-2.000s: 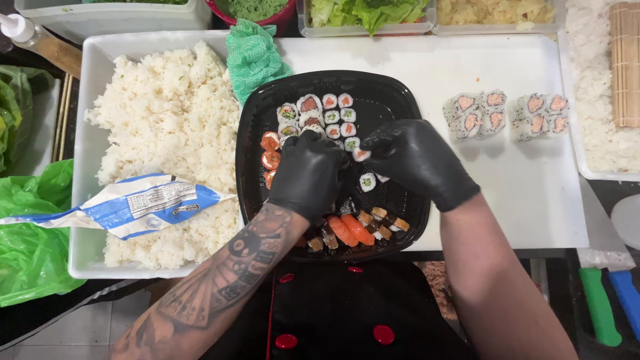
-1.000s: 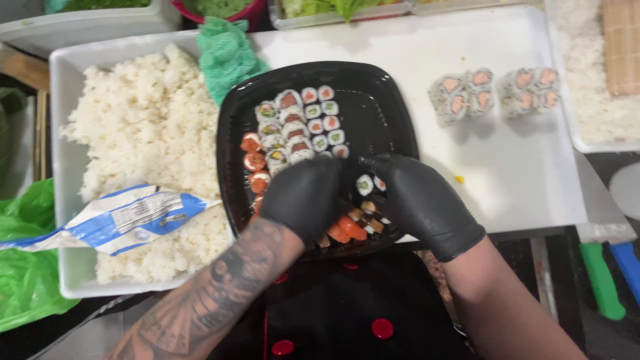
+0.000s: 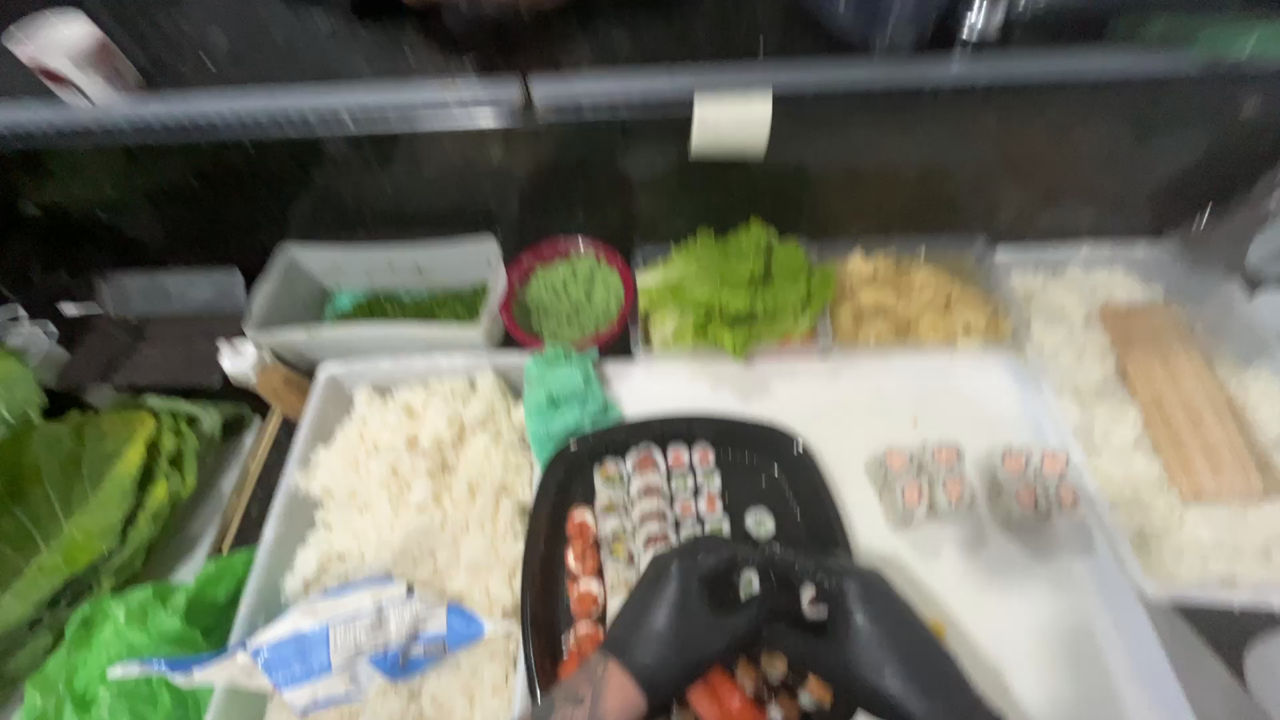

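A black plastic tray [image 3: 545,500] holds rows of rice rolls [image 3: 650,500], orange-topped pieces [image 3: 584,560] along its left side and salmon nigiri [image 3: 722,695] near the bottom. My left hand [image 3: 695,620], in a black glove, is over the tray's lower middle, beside a small roll [image 3: 749,583]. Close to it on the right is my gloved right hand [image 3: 850,625], with a small roll piece [image 3: 813,601] at its fingers. Another small roll [image 3: 760,523] lies just above the hands. Blur hides whether either hand grips a piece.
Left of the tray is a bin of rice [image 3: 410,480] with a blue-white packet [image 3: 350,640]. A green cloth [image 3: 565,400] touches the tray's corner. Uramaki pieces [image 3: 920,480] sit on the white board [image 3: 980,390]. Behind are lettuce [image 3: 740,285] and a red-rimmed bowl [image 3: 572,295]; right, a bamboo mat [image 3: 1185,400].
The view has tilted up, showing the shelf behind the containers. Both hands remain over the lower part of the tray. A small roll now shows uncovered above them.
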